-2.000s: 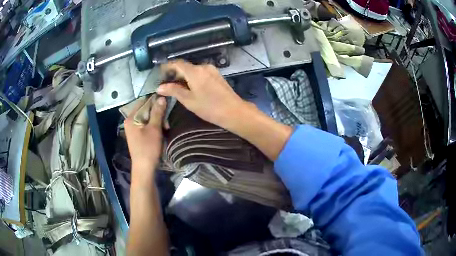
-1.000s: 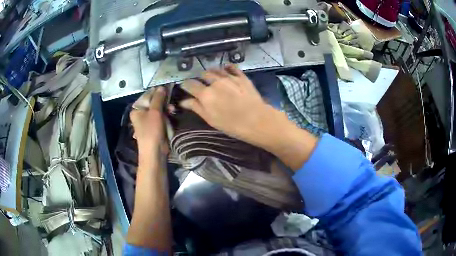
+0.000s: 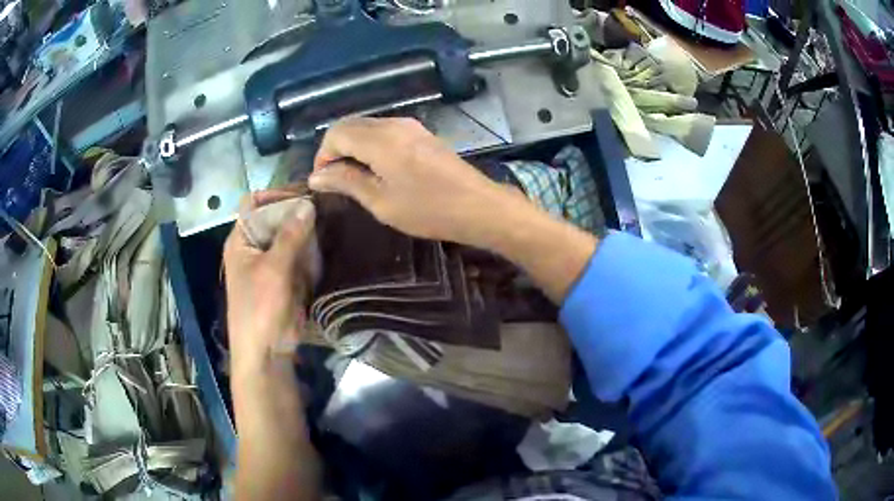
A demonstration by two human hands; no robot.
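Observation:
A fanned stack of dark brown plies (image 3: 392, 269) with pale edges lies across the open tray (image 3: 191, 328), with tan layers (image 3: 490, 370) beneath. My left hand (image 3: 270, 264) grips a beige cut piece (image 3: 277, 221) at the stack's upper left corner, thumb on top. My right hand (image 3: 407, 181) is bent over the top edge of the stack, thumb and fingertips pinching the brown plies at the same corner. The fingertips of both hands are close together. A shiny dark sheet (image 3: 377, 411) shows below the stack.
A metal bed plate (image 3: 201, 88) with a blue-grey bracket (image 3: 363, 73) and cross rod (image 3: 515, 51) lies beyond my hands. Checked cloth (image 3: 559, 186) is in the tray's right. Tied bundles (image 3: 127, 362) are at left. A plastic bag (image 3: 686, 235) and pale pieces (image 3: 662, 93) are at right.
My right fingers have closed in toward my left hand at the corner. The beige piece shows more under my left thumb. The brown plies lie flatter, with more corners exposed. The view has shifted slightly.

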